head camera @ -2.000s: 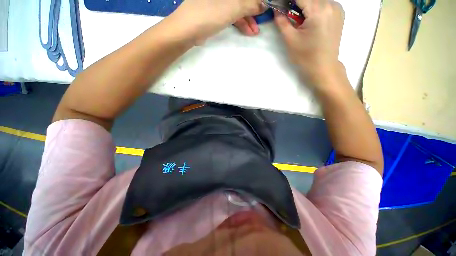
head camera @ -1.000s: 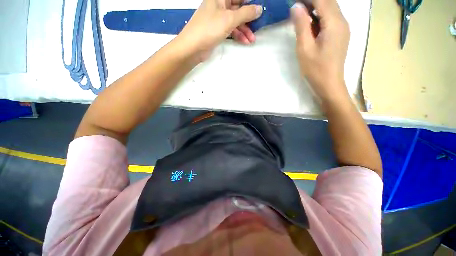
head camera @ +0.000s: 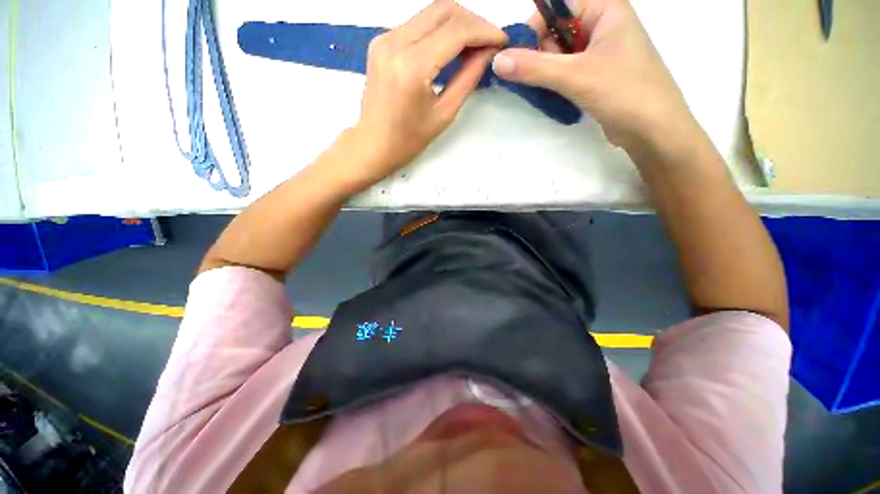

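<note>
A dark blue band (head camera: 314, 46) with small white dots lies on the white table cover, its rounded end to the left. My left hand (head camera: 413, 82) covers its right part and pinches blue band material between thumb and fingers. My right hand (head camera: 603, 72) pinches the blue band at its thumb tip, close to the left fingertips. A rounded blue end (head camera: 555, 104) shows below the right thumb. The right hand also holds the small red-handled cutter (head camera: 564, 24) in its palm, pointing up. Whether one or two bands are in the hands, I cannot tell.
Grey-blue looped strips (head camera: 207, 116) lie on the white cover at the left. A tan board (head camera: 820, 116) is at the right, with a scissors blade (head camera: 826, 17) at the top edge. The front table edge runs before the apron (head camera: 463, 309). Blue bins (head camera: 830, 309) stand below.
The view has shifted, so the table things sit further right. Both hands have come together on the band, and a rounded blue end now shows below the right thumb. The red cutter is visible again.
</note>
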